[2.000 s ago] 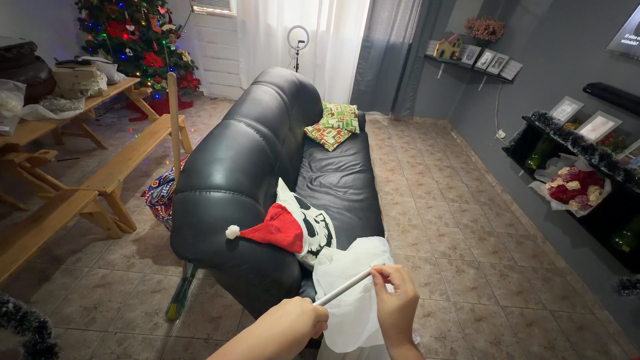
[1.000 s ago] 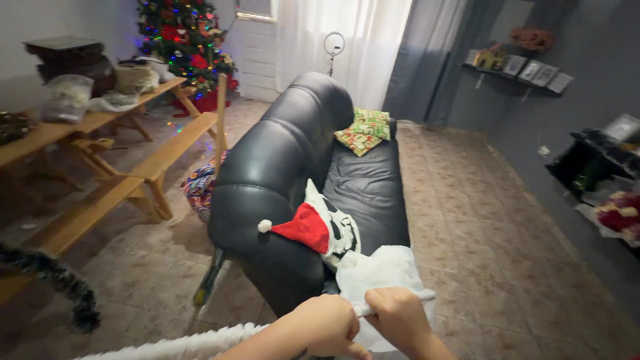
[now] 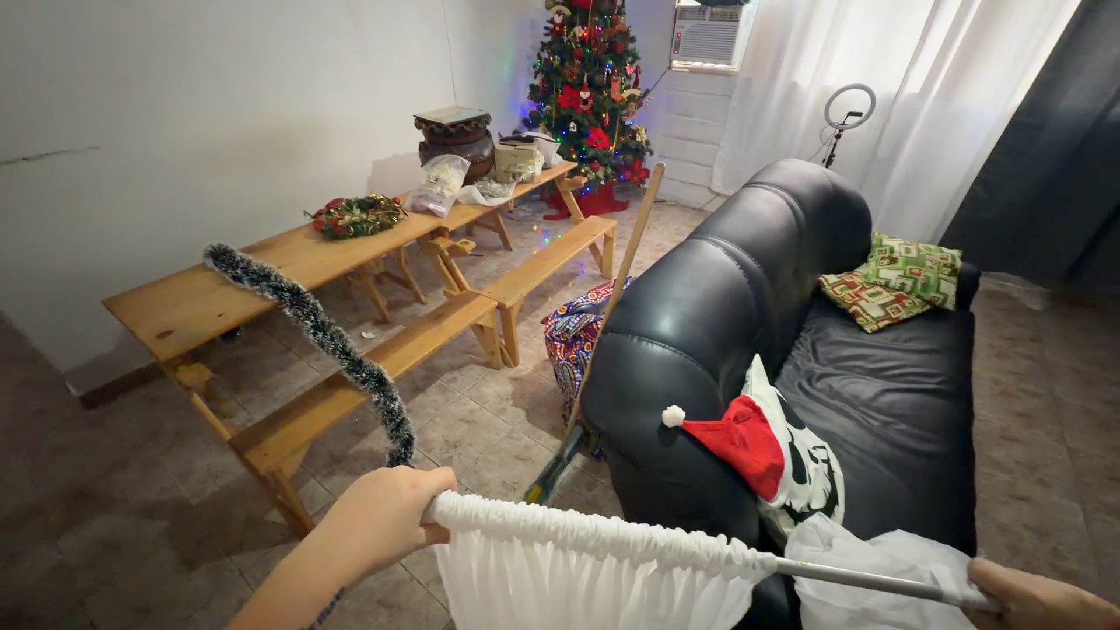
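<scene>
My left hand (image 3: 385, 516) grips the gathered end of a white sheer curtain (image 3: 595, 569), bunched along a metal curtain rod (image 3: 862, 577). At the lower right, my right hand (image 3: 1041, 599) is closed around the rod, with white fabric (image 3: 875, 560) beside it. The bare rod shows between the gathers and this fabric. The curtain hangs below the rod, its lower part out of view. Just beyond, a cushion (image 3: 809, 472) with a red Santa hat (image 3: 739, 446) lies on the black sofa (image 3: 682, 350).
A frosted tinsel garland (image 3: 324, 332) stretches from the wooden table (image 3: 201, 302) down over the wooden bench (image 3: 359, 385) behind my left hand. A wooden-handled broom (image 3: 621, 271) leans against the sofa's back, near a patterned bundle (image 3: 573, 337). A decorated Christmas tree (image 3: 591, 96) stands farther back.
My hands have moved apart, and a long gathered stretch of curtain now shows on the rod between them. The view has swung to the left.
</scene>
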